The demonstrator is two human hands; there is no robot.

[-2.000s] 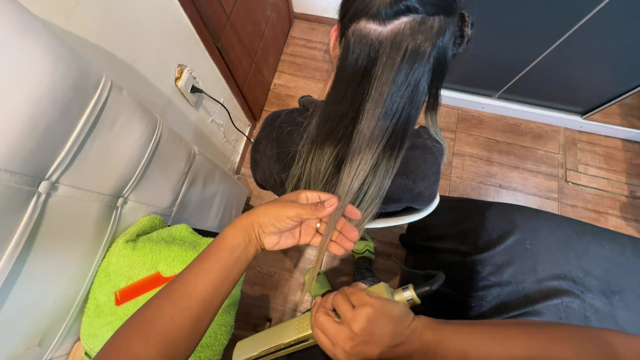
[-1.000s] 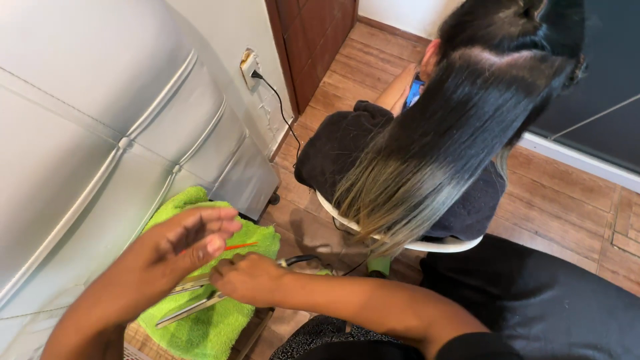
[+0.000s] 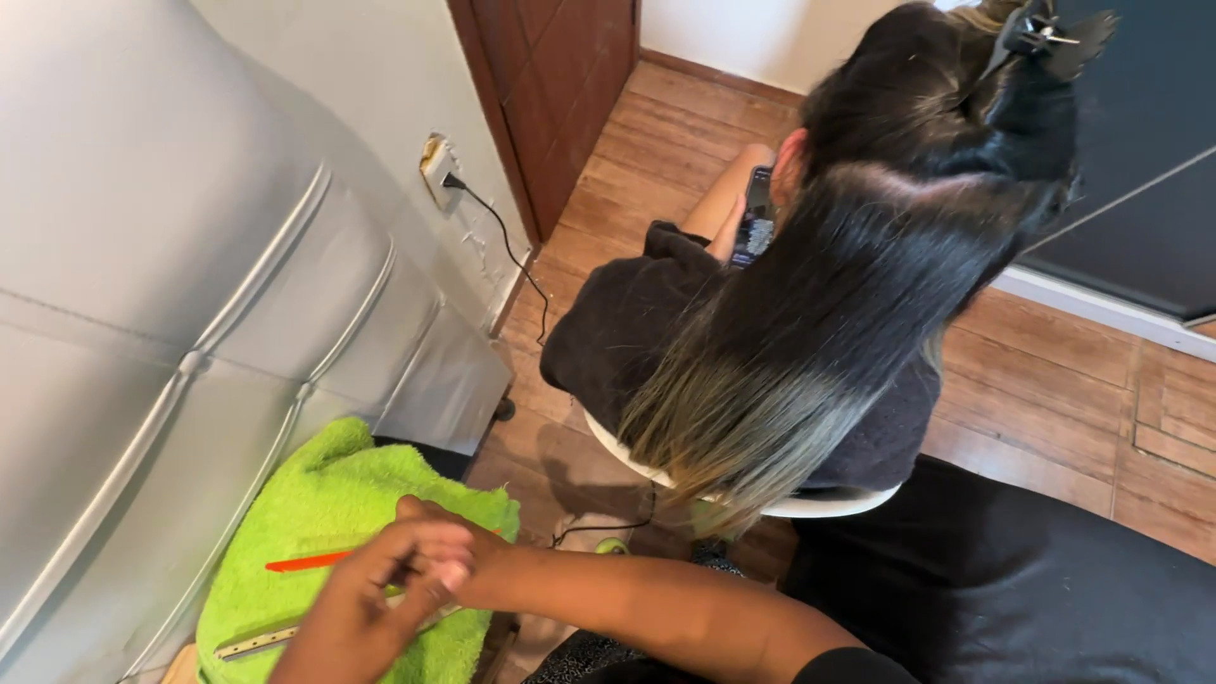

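Observation:
Over a green towel (image 3: pixel 313 503) at the lower left, my left hand (image 3: pixel 389 579) is half curled with nothing seen in it. My right hand (image 3: pixel 456 532) reaches across behind it, its fingers mostly hidden, so its hold cannot be told. Beneath my hands lie an orange comb (image 3: pixel 309 561) and a flat iron (image 3: pixel 256 641), partly covered. A seated person's long dark hair (image 3: pixel 836 304), with lighter ends, hangs loose over the chair back, below a parting. A black hair clip (image 3: pixel 1040 36) holds the upper hair.
A padded grey headboard (image 3: pixel 114 285) stands at the left. A cord runs from a wall outlet (image 3: pixel 438 173) to the floor. The person sits on a white chair (image 3: pixel 836 503), holding a phone (image 3: pixel 755 218). A black padded surface (image 3: pixel 1007 570) lies at the lower right.
Two seconds ago my left hand was at the hair ends and my right held the flat iron; both have moved left to the towel. The hair strand was let go. The view has shifted.

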